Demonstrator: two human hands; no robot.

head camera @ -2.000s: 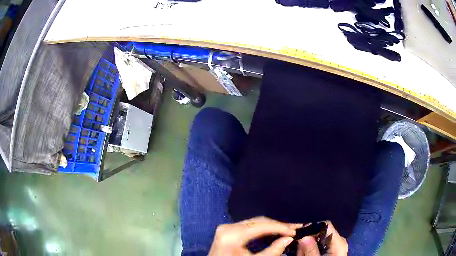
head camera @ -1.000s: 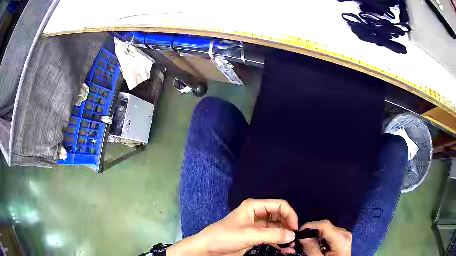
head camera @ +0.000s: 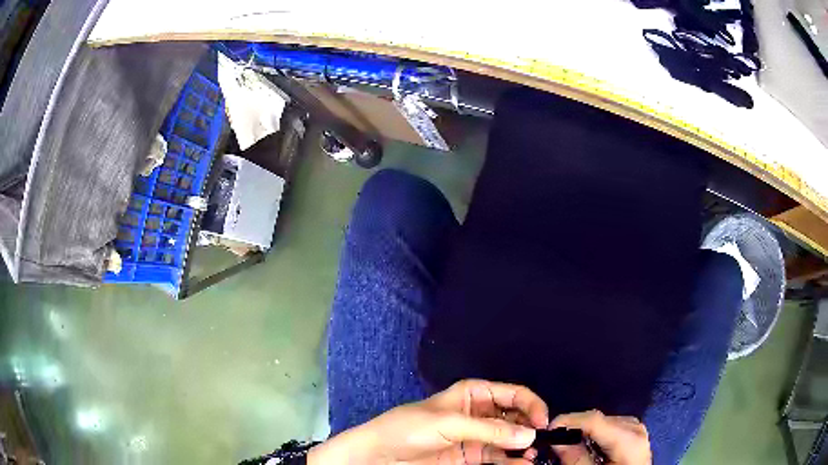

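A small dark knitted strip [head camera: 556,437] is between my two hands at the bottom edge of the view, over the dark lap cloth [head camera: 572,245]. My left hand [head camera: 454,425] pinches its left end between thumb and forefinger. My right hand [head camera: 613,440] holds its right end with curled fingers. A dark object lies in my right palm, mostly hidden, and I cannot tell what it is. The lower parts of both hands are cut off by the frame edge. No needle or thread can be made out.
A white table [head camera: 381,20] with a yellow tape measure [head camera: 626,102] along its edge spans the top. A pile of dark strips [head camera: 704,56] and a black stick [head camera: 806,34] lie on it. A waste basket [head camera: 767,272] stands right, blue crates [head camera: 172,186] and a grey bin [head camera: 86,173] left.
My left hand has moved from close beside the right hand to a raised, more open curl, its wrist now showing. The strip stays between my hands. The view has shifted slightly.
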